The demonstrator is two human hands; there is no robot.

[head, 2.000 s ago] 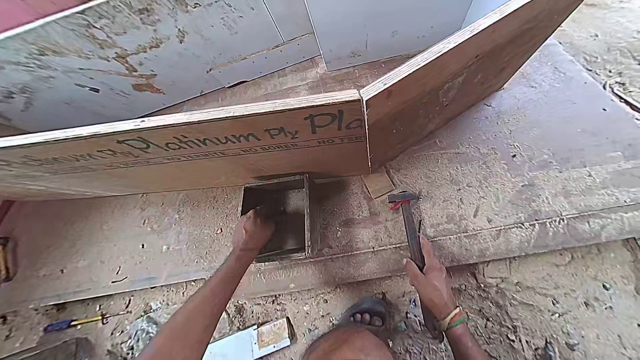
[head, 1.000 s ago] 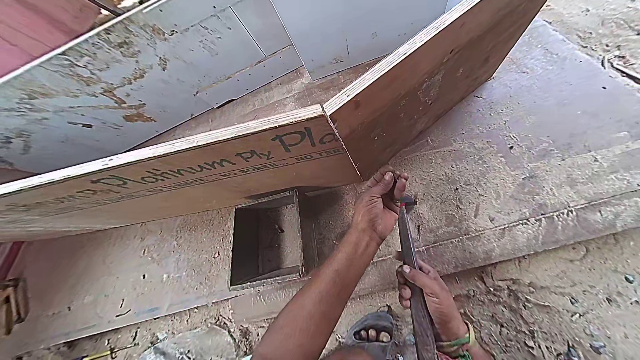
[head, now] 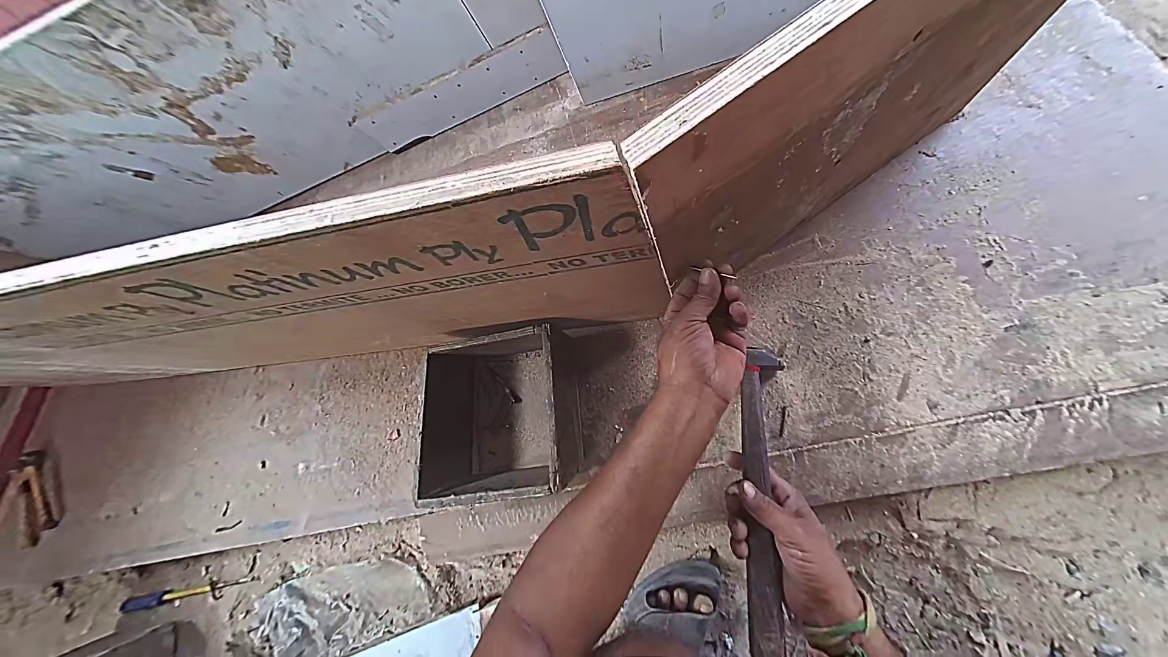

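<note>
Pinched between thumb and fingertips of my left hand (head: 703, 338) is a thin nail (head: 714, 273), close to the lower end of the seam between two upright plywood panels. My right hand (head: 776, 538) grips the dark handle of a hammer (head: 764, 360), its head just below and right of my left hand. The left plywood panel (head: 411, 274) bears printed lettering; the right plywood panel (head: 812, 137) meets it at an angle. An open box (head: 555, 411) with a divider stands against the left panel's foot, with a few small dark items inside.
A dusty board (head: 958, 347) lies under the panels. Pale stained sheets (head: 274, 100) are behind them. A screwdriver (head: 169, 596), clear plastic (head: 306, 620) and a clamp-like tool (head: 36, 497) lie at left. My sandalled foot (head: 680, 598) is at the bottom edge.
My left hand was in the open box two seconds ago, then came over beside the hammer head; now it is up at the panel seam. The hammer has stayed in my right hand.
</note>
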